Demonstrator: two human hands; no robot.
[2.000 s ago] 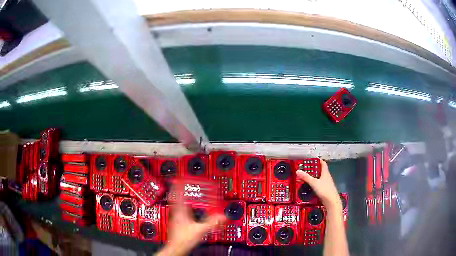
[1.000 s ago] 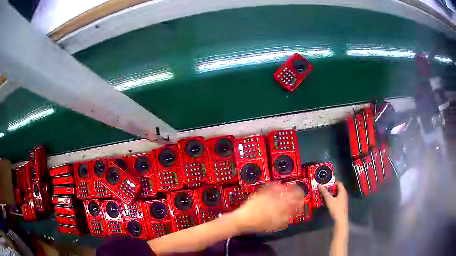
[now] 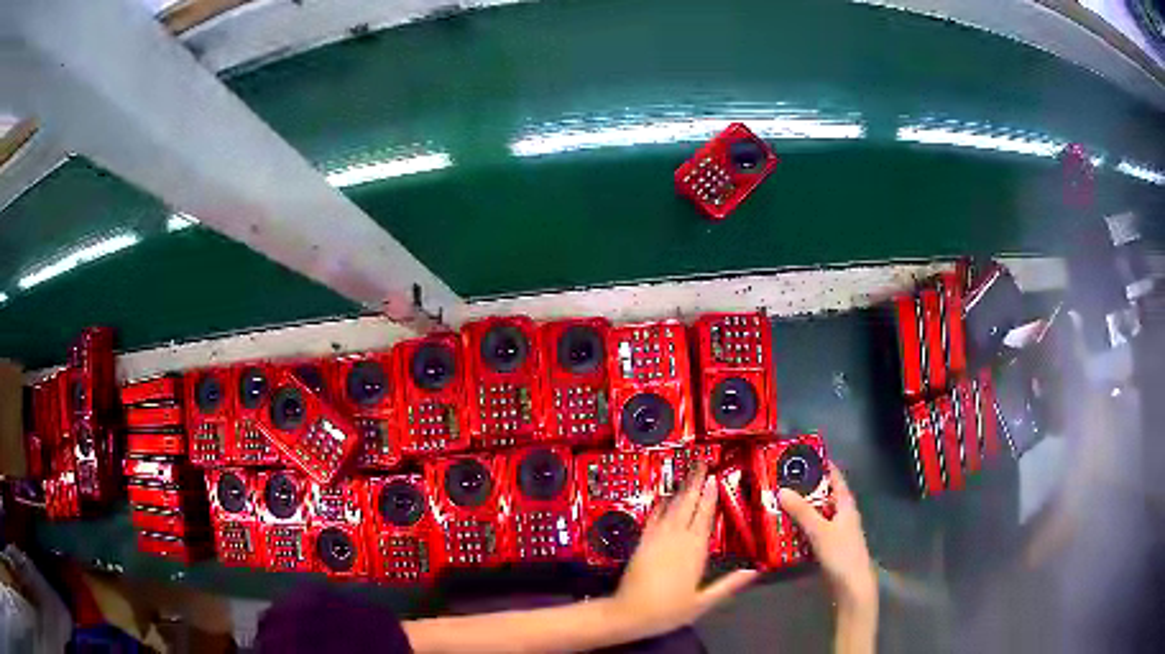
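Note:
Red radios with round black speakers and keypads lie in two rows on the dark green bench. My right hand holds the radio at the right end of the front row, thumb on its face and fingers along its right side. My left hand reaches in from the left, its fingers on a front-row radio and its thumb stretched to the right; its grip is unclear. A tilted red radio shows between the hands. Another radio lies slanted on top of others at the left.
Radios on edge stand at the right, near a blurred person. More edge-on radios and a stack are at the left. One radio lies on the green belt beyond the pale rail, under a slanting post.
The view has swung right and downward. A speaker-down radio has been added to the back row. My hands have moved from mid-row and back row to the front row's right end.

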